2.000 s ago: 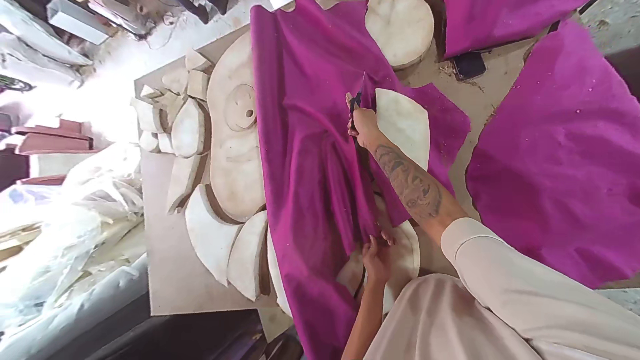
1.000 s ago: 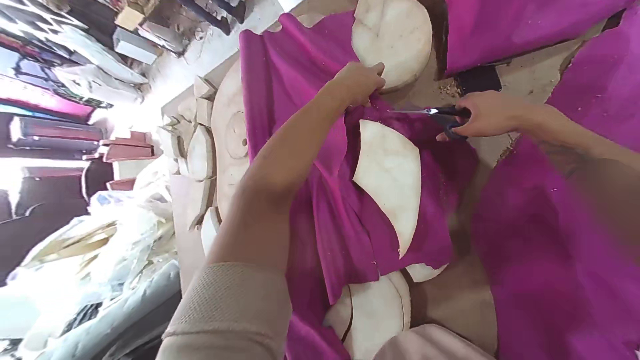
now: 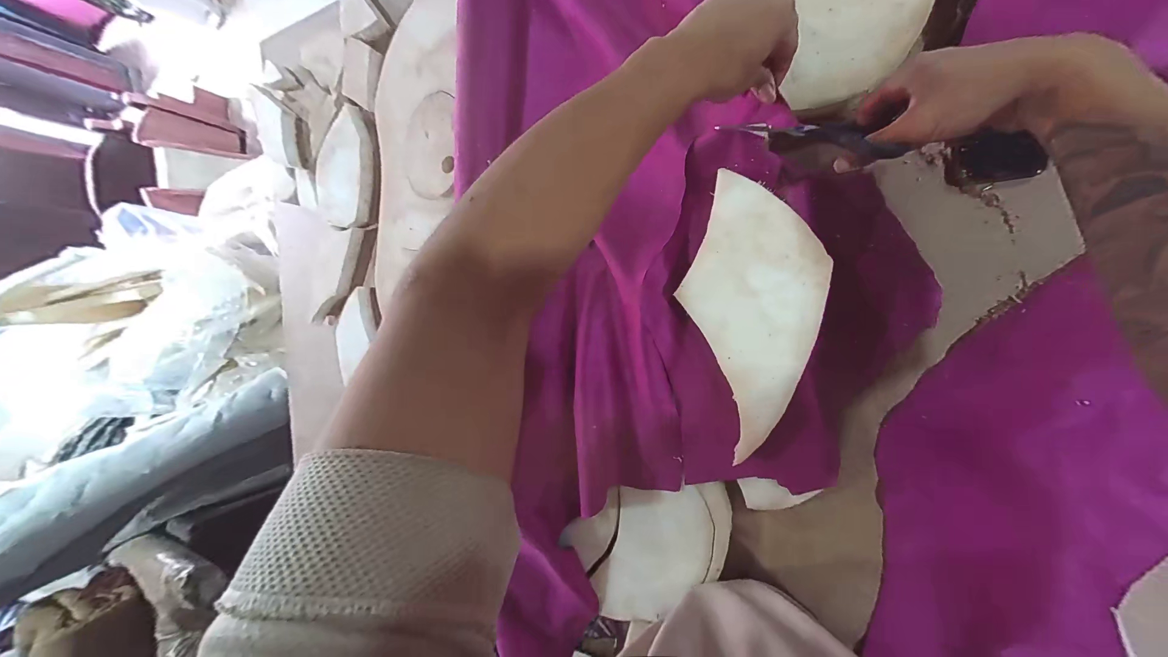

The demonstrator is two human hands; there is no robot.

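Note:
My left hand (image 3: 744, 50) pinches the edge of a magenta leather-like sheet (image 3: 630, 347) near the top centre. To its right my right hand (image 3: 940, 100) grips dark-handled scissors (image 3: 794, 137), whose tips point left at the magenta material just below my left hand. A cream, curved, pointed piece (image 3: 766, 301) lies on the magenta material below the scissors. A cut edge runs down along its left side. Part of the scissors' blades is hard to make out.
A round cream piece (image 3: 853, 46) lies beyond the scissors, a small dark object (image 3: 999, 157) to their right. Another magenta sheet (image 3: 1022, 456) spreads at right. More cream shaped pieces (image 3: 347, 169) stand left, beside clear plastic wrapping (image 3: 137, 319). A rounded cream piece (image 3: 662, 547) lies near my body.
My left hand has moved from the lower part of the sheet to its upper part. The right hand with the scissors swung right, then the tips reached left. The cream pointed piece is more exposed.

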